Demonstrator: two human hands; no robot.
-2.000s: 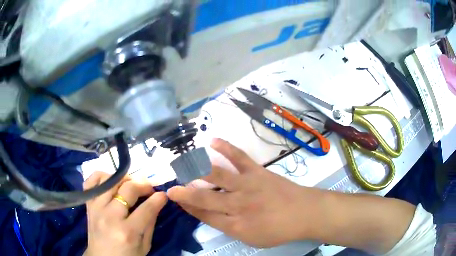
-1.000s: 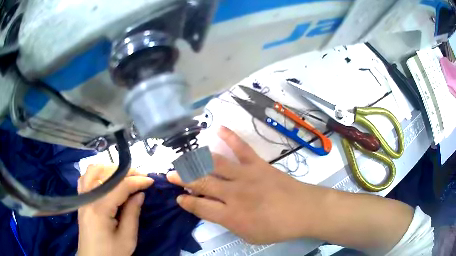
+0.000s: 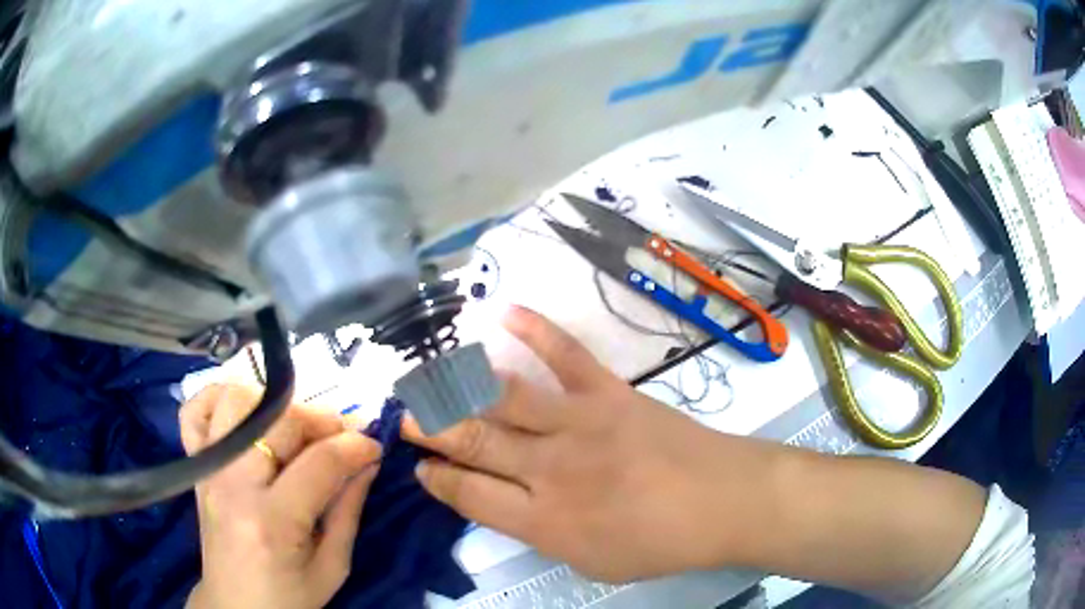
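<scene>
The dark navy garment piece (image 3: 411,541) lies in folds below the sewing machine head (image 3: 535,131), at the lower left. My left hand (image 3: 280,500), with a yellow ring, pinches a small gathered edge of the navy cloth between thumb and fingers. My right hand (image 3: 571,464) reaches in from the right, its fingers spread; a fingertip touches the same edge, and I cannot tell whether it grips it. A grey ribbed tension dial (image 3: 449,388) hangs in front of the right fingers. Presser foot and needle are hidden.
On the white table lie thread snips (image 3: 684,292) with orange and blue handles, and yellow-gold-handled shears (image 3: 886,399) with a dark red-brown handle (image 3: 847,319) across them. Loose threads lie around. A printed ruler strip (image 3: 535,592) runs along the front edge. White paper (image 3: 1023,220) is far right.
My left fingers have closed on the cloth edge, which now stands up bunched between the hands. My right hand has shifted only slightly. The view has moved a little.
</scene>
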